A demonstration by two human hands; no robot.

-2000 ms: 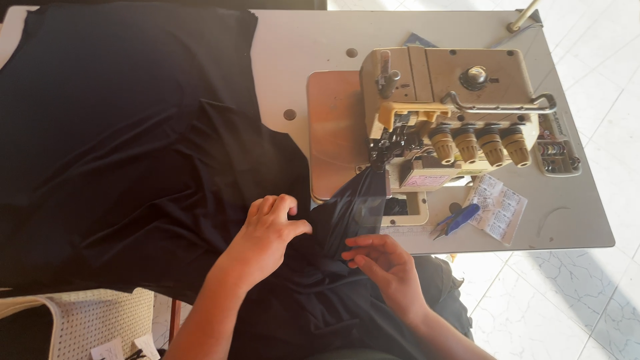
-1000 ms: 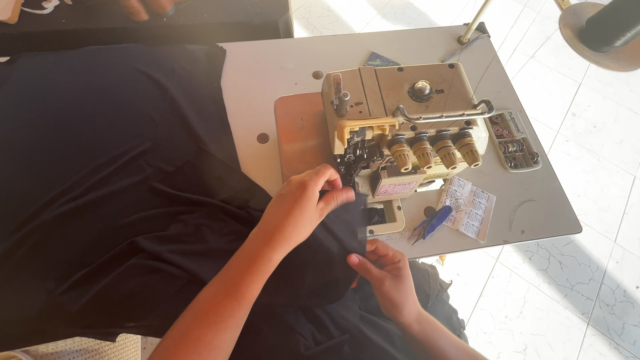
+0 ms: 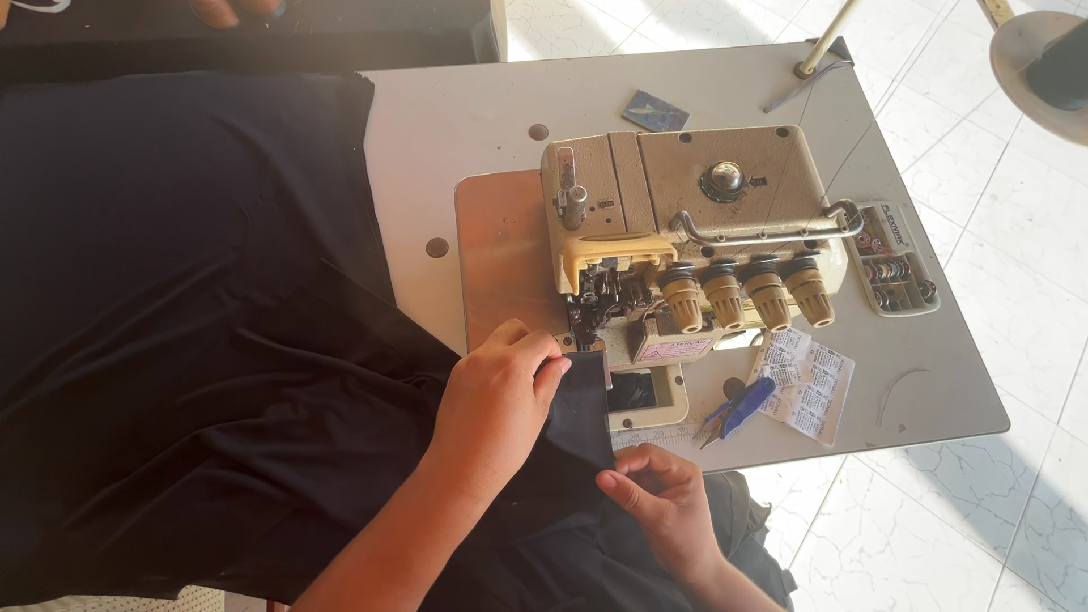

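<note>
An overlock sewing machine (image 3: 697,195) stands on the table. Dark fabric (image 3: 187,323) covers the left side and runs below the machine, with one edge close against the presser foot area (image 3: 586,327). My left hand (image 3: 497,408) pinches the fabric's top edge just in front of that area, thumb and index finger together. Lower right, my right hand (image 3: 659,501) holds the fabric's right edge between thumb and fingers. The needle is too small and shaded to make out.
Blue thread snips (image 3: 739,412) lie by a printed paper sheet (image 3: 820,387). A tray of bobbins (image 3: 897,263) sits right of the machine, a small blue card (image 3: 654,110) behind it. A thread stand pole (image 3: 824,42) rises at the back corner. Another person's fingers (image 3: 225,10) show top left.
My left hand has moved up to the fabric edge at the presser foot area. The fabric, earlier bunched up to the foot, now lies flatter with a straight right edge. The view has shifted.
</note>
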